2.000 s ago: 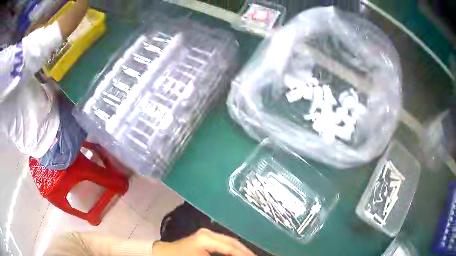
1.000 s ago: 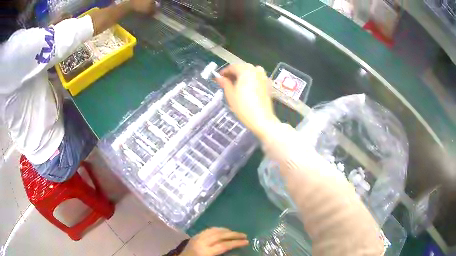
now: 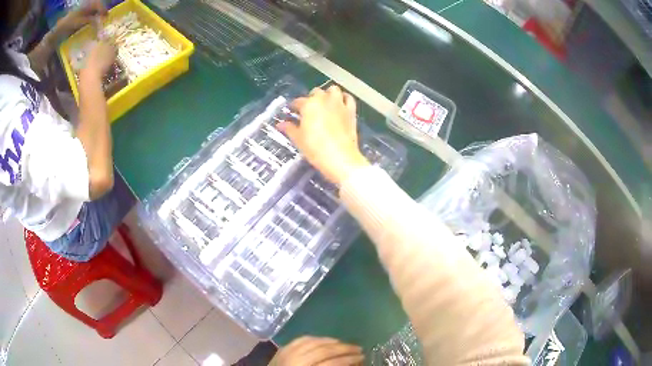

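My right hand [image 3: 325,132] is over the upper end of the clear blister tray stack [image 3: 268,318], its fingertips down at the end of a row of white units [image 3: 247,168]. Whether a unit is between the fingertips cannot be told. My left hand [image 3: 318,352] is low at the bench's front edge, cut off by the picture's bottom, and its fingertips are hardly seen. The open plastic bag [image 3: 565,214] holds white caps [image 3: 507,268]. My right forearm partly hides the bag and the clear parts tray with rods [image 3: 397,352].
A small clear box [image 3: 423,113] lies beyond the trays. The translucent parts box [image 3: 568,339] is at the lower right. At the left, a person on a red stool [image 3: 93,286] has both hands in a yellow bin [image 3: 154,71] of white parts. Green bench surface [image 3: 207,96] shows between bin and trays.
My right hand has gone from holding up a white unit to touching down at the tray's upper rows. My left hand has sunk slightly. The neighbour's arm has moved down into the yellow bin.
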